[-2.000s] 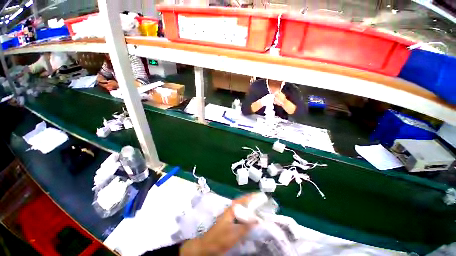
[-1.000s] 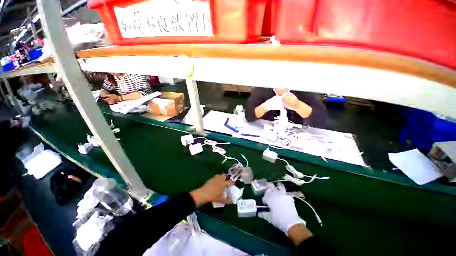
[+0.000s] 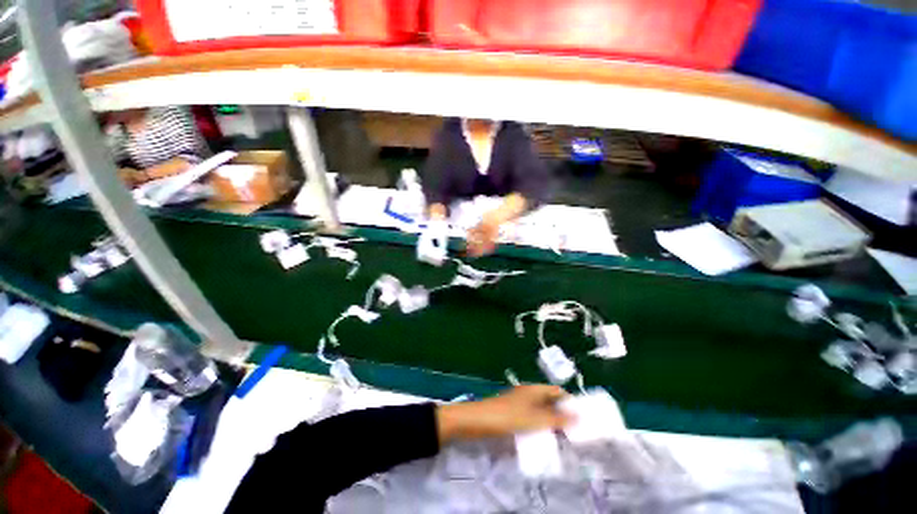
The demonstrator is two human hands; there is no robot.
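Note:
My bare left hand, in a dark sleeve, reaches across the near edge, its fingers on a blurred white power adapter. Another white block hangs or lies just below the fingers. Below is a heap of adapters in clear crinkled plastic bags, partly hidden by my forearm. My gloved right hand cannot be made out; no right sleeve or wrist shows. Two corded adapters lie on the green conveyor belt just beyond my left hand.
More adapters lie on the belt at centre, left and right. A white post rises at left beside bagged items and a blue tool. A shelf with red bins crosses above. A person sits opposite.
Both hands were over the belt among adapters. My left hand has come back to the near heap; my gloved right hand no longer shows clearly. The view has shifted right.

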